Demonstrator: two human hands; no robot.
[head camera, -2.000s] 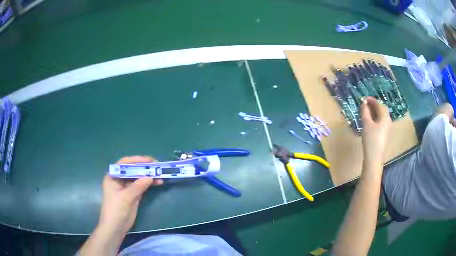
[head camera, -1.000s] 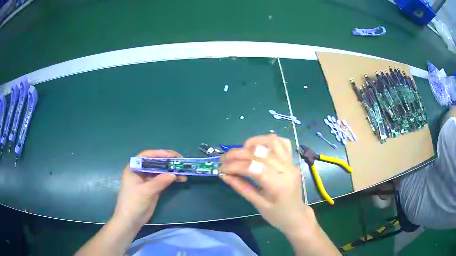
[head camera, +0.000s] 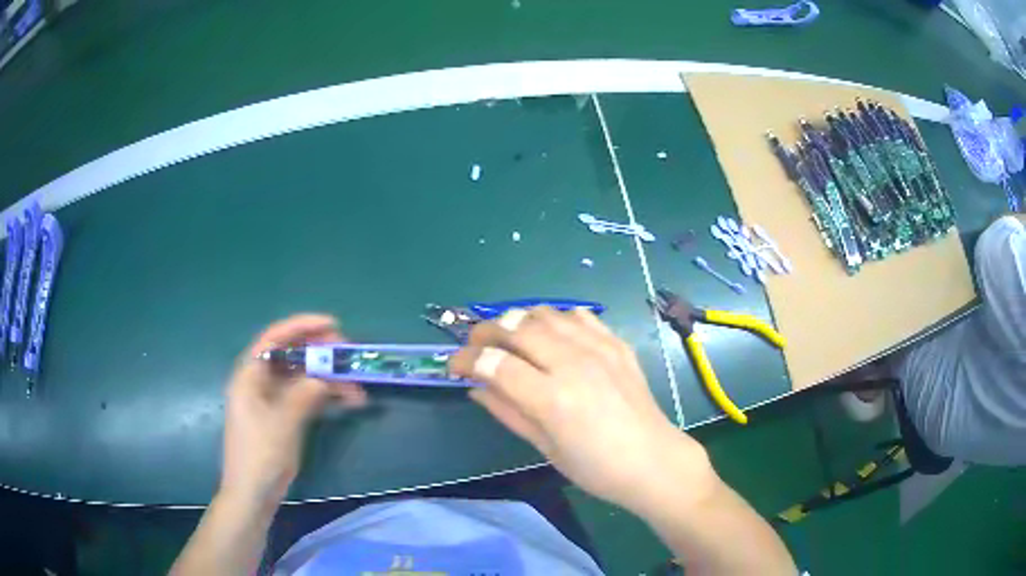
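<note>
A lilac handle shell (head camera: 322, 361) lies level between my hands, with a green circuit board (head camera: 394, 363) inside its trough. A dark metal tip (head camera: 281, 357) sticks out of its left end. My left hand (head camera: 277, 394) grips the left end, fingers behind and thumb in front. My right hand (head camera: 563, 394) is on the right end and hides it; two fingers have white wraps. Blue-handled flush cutters (head camera: 450, 318) lie behind the shell, partly hidden by my right hand.
Yellow-handled pliers (head camera: 714, 338) lie right. Small white-lilac parts (head camera: 748, 245) lie by cardboard (head camera: 827, 321) bearing circuit boards (head camera: 872, 186). Filled housings (head camera: 43, 293) lie far left. A joined plastic pair (head camera: 615, 227) lies near the seam. A person's sleeve (head camera: 979, 371) is at right.
My right hand came from the boards to the shell, and a board now sits in it. Since a second ago, the metal tip has emerged from the shell's left end.
</note>
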